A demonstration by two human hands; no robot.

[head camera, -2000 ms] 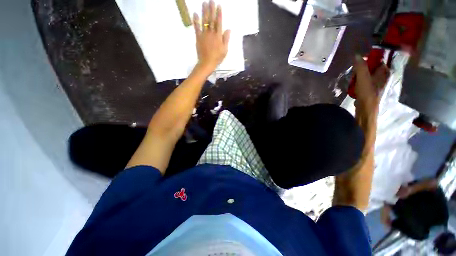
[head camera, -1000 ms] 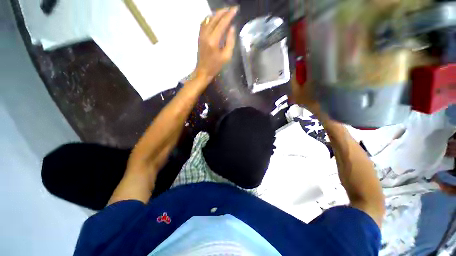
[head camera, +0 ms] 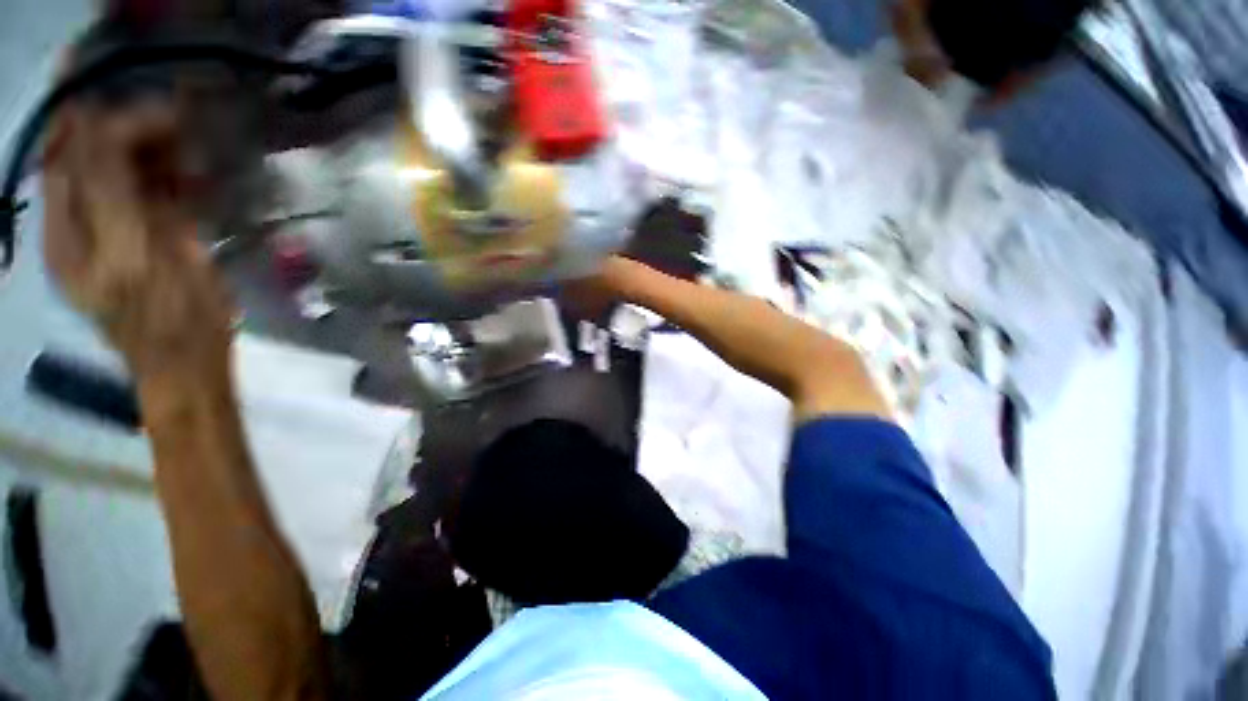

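The cutting machine's grey motor body, blurred, with a brown label band and a red block on top, stands at upper centre. Its silver base plate shows below, on the dark table. My right hand reaches under the motor from the right; its fingers are hidden behind the motor, at the handle. My left hand is raised at upper left, strongly blurred, beside a dark shape and a black cable; whether it holds anything is unclear. White fabric lies below left, partly behind my left forearm.
Black bars and a narrow yellowish strip lie on white fabric at the left. White cloth and scraps are heaped at the right. Another person's dark head shows at the top right. The black cable arches across the top left.
The view has turned to the right. The machine appears farther left, with its motor over the upper centre. My left hand has left the fabric and moved up beside the cable.
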